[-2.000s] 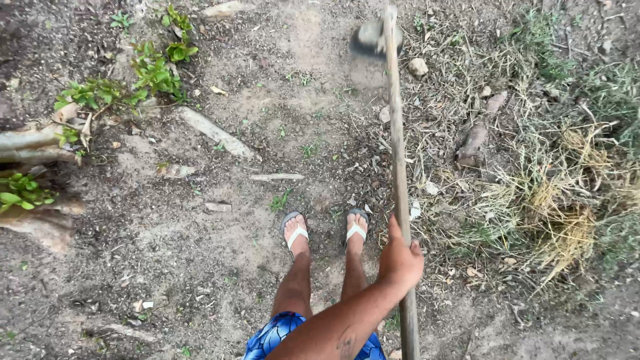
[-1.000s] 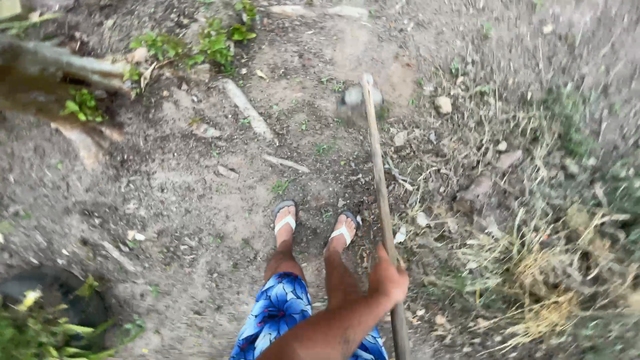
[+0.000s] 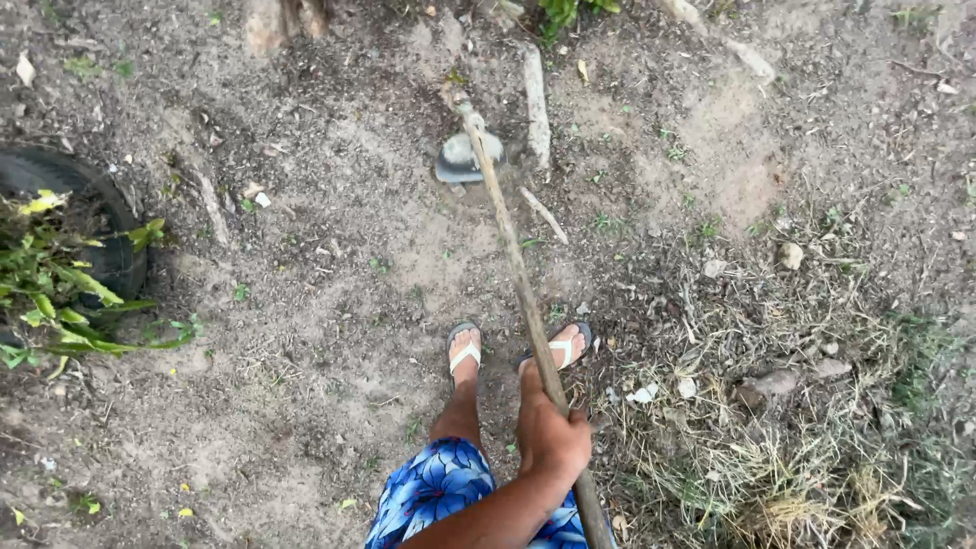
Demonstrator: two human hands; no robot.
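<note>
My left hand (image 3: 554, 441) is closed around the wooden handle of a hoe (image 3: 512, 252), its forearm crossing in front of my blue floral shorts. The handle slants from the bottom edge up and to the left. At its far end the hoe's rounded metal blade (image 3: 457, 173), coated in pale dirt, is at or just above the bare soil. My right hand is out of view. Below the blade are my two feet in flip-flops with white straps, the right one partly behind the handle.
A black tire (image 3: 118, 252) with a leafy plant (image 3: 57, 286) lies at left. Beside the blade is a pale root or stick (image 3: 537, 107), with a smaller stick (image 3: 544, 216) below. Dry grass and weeds (image 3: 770, 473) are heaped at lower right, near several stones.
The hoe's blade has moved left over the ground, and its handle now slants more to the left. The view has shifted left, bringing the tire in fuller. My left hand keeps its hold.
</note>
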